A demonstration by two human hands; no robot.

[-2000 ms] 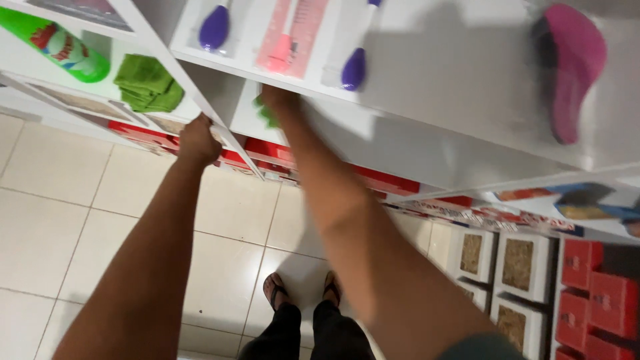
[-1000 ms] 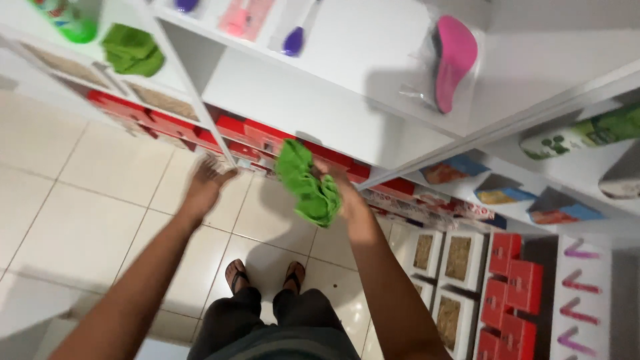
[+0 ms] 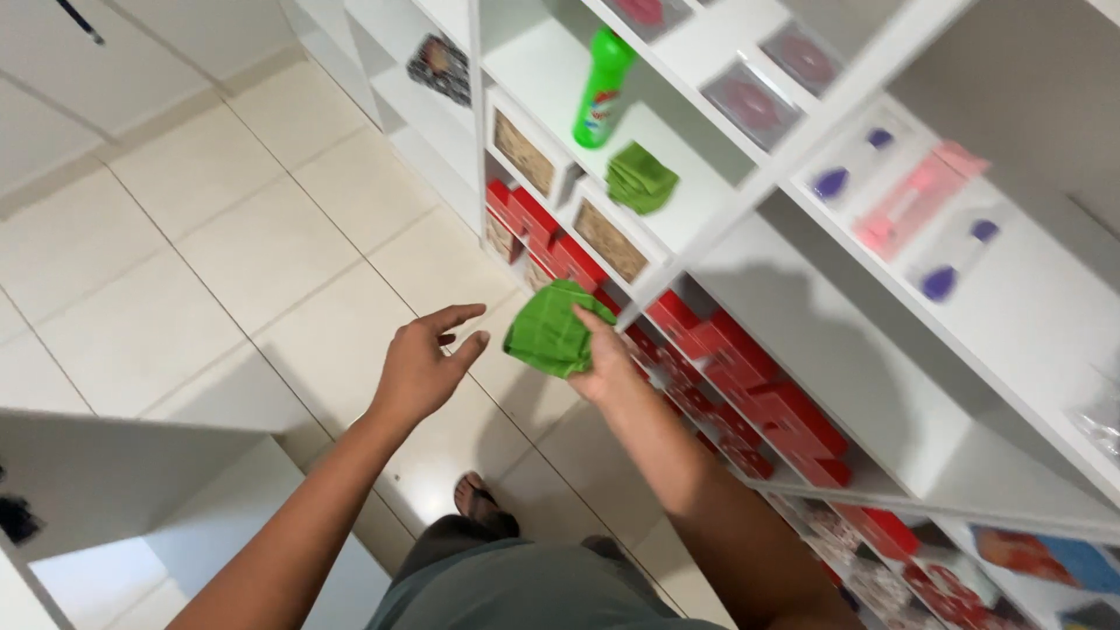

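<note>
My right hand grips a folded green cloth, with the thumb on top of it, in front of the lower shelves. My left hand is in the air to the left of that cloth, fingers apart and holding nothing. A second folded green cloth lies on a white shelf, beside a green plastic bottle with a label.
White shelving runs along the right, holding packaged purple-tipped utensils, white-framed boxes and red boxes. Another white shelf unit stands at lower left. Tiled floor lies between them.
My right hand has come out of the shelf compartment with the green cloth, which now looks flatter and more neatly folded. My left hand has left the shelf upright. The view has swung left.
</note>
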